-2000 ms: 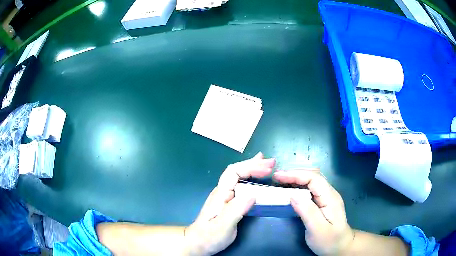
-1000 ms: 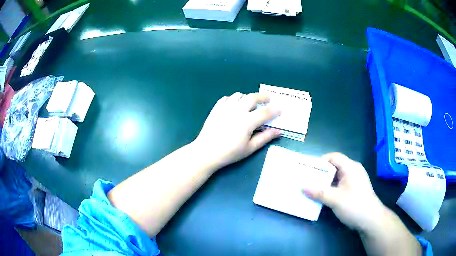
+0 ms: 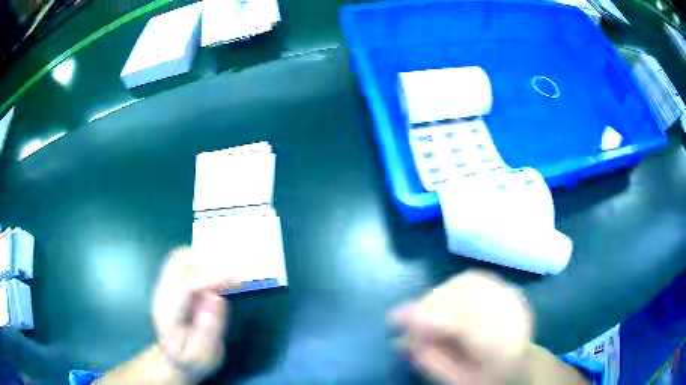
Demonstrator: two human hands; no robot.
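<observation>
Two white card stacks lie end to end on the dark green bench in the head view, an upper stack [image 3: 235, 180] and a lower stack [image 3: 241, 242]. My left hand [image 3: 192, 308] is blurred at the lower stack's near left corner, with a fingertip over its near edge; whether it grips is unclear. My right hand [image 3: 466, 327] is blurred, fingers curled, below the label strip; no object shows in it. The label roll [image 3: 447, 94] sits in the blue bin [image 3: 519, 45]. Its printed strip runs over the bin's near edge to a blank curled tail [image 3: 500, 225].
A thick white card stack [image 3: 162, 45] and a thinner pile [image 3: 239, 19] stand at the far left. White bundled blocks [image 3: 16, 278] are at the left edge. A pale rubber band [image 3: 545, 87] and a white scrap [image 3: 611, 138] lie in the bin. More white items are at right.
The view has turned right. The stack that was in my right hand now lies against the near side of the other stack. My right hand is off the cards; my left has moved to the near stack.
</observation>
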